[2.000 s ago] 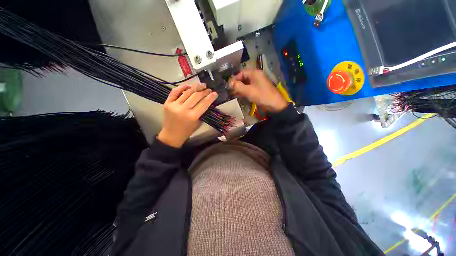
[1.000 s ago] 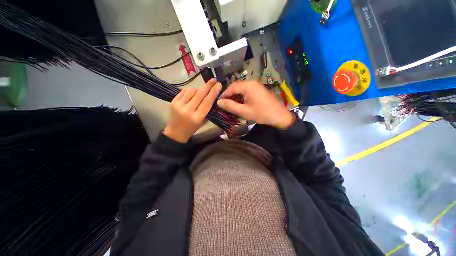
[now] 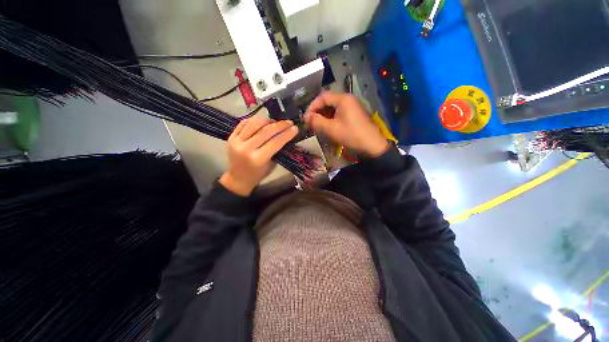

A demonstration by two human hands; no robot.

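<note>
A bundle of black cables (image 3: 167, 107) runs from the upper left across the metal work plate (image 3: 193, 33). Its reddish ends (image 3: 306, 164) fan out near the plate's front edge. My left hand (image 3: 257, 148) lies over the bundle with its fingers closed on it, fingertips pointing at the feed slot. My right hand (image 3: 347, 120) is just right of the slot, thumb and forefinger pinched together at the small dark fixture; what they pinch is too small to tell. The white machine arm (image 3: 250, 50) is right above both hands.
A red arrow label (image 3: 245, 88) and loose single cables lie left of the arm. Yellow-handled tools (image 3: 382, 128) are beside my right hand. The red emergency stop (image 3: 455, 114) and touchscreen box (image 3: 554, 43) are at right. Black cable stock (image 3: 87, 234) hangs at left.
My right hand has moved up from the cable ends, back to the fixture, where it also was two seconds ago. My left hand has stayed on the bundle with small shifts.
</note>
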